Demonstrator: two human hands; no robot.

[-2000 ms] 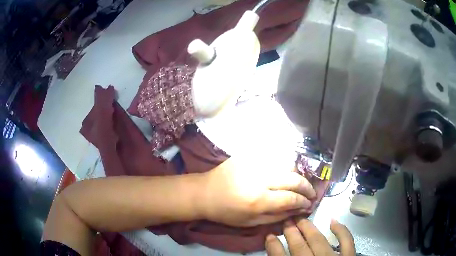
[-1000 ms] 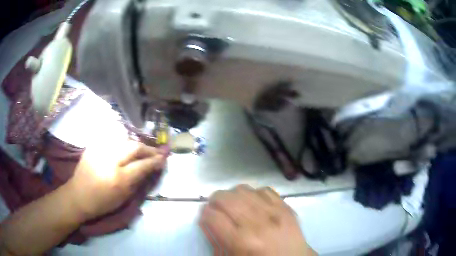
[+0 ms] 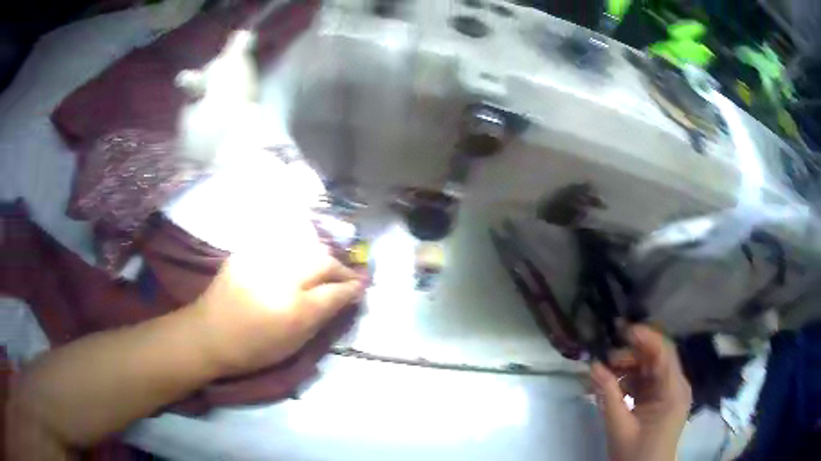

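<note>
My left hand [image 3: 275, 306] is at the needle area, thumb and fingers closed on the edge of the maroon lining fabric [image 3: 261, 383]. Pink-maroon tweed [image 3: 135, 180] and a glaring white-backed piece lie behind it. My right hand [image 3: 644, 392] is at the right, fingers curled at the handle ends of the dark thread snips [image 3: 540, 302] and black scissors [image 3: 599, 293]. Blur hides whether it grips either. Yellow marks show at the presser foot [image 3: 360, 252], beside my left fingertips.
The off-white sewing machine [image 3: 576, 117] spans the view above the white table [image 3: 432, 414]. The sewing lamp [image 3: 221, 108] stands left of its head. A white strip [image 3: 743, 153] wraps the machine arm. Neon green pieces [image 3: 684, 43] lie behind it. Dark cloth is at the right edge.
My right hand has moved right, from the table's front edge to the snips and scissors. My left hand stays on the maroon fabric at the needle. The head view has shifted between frames.
</note>
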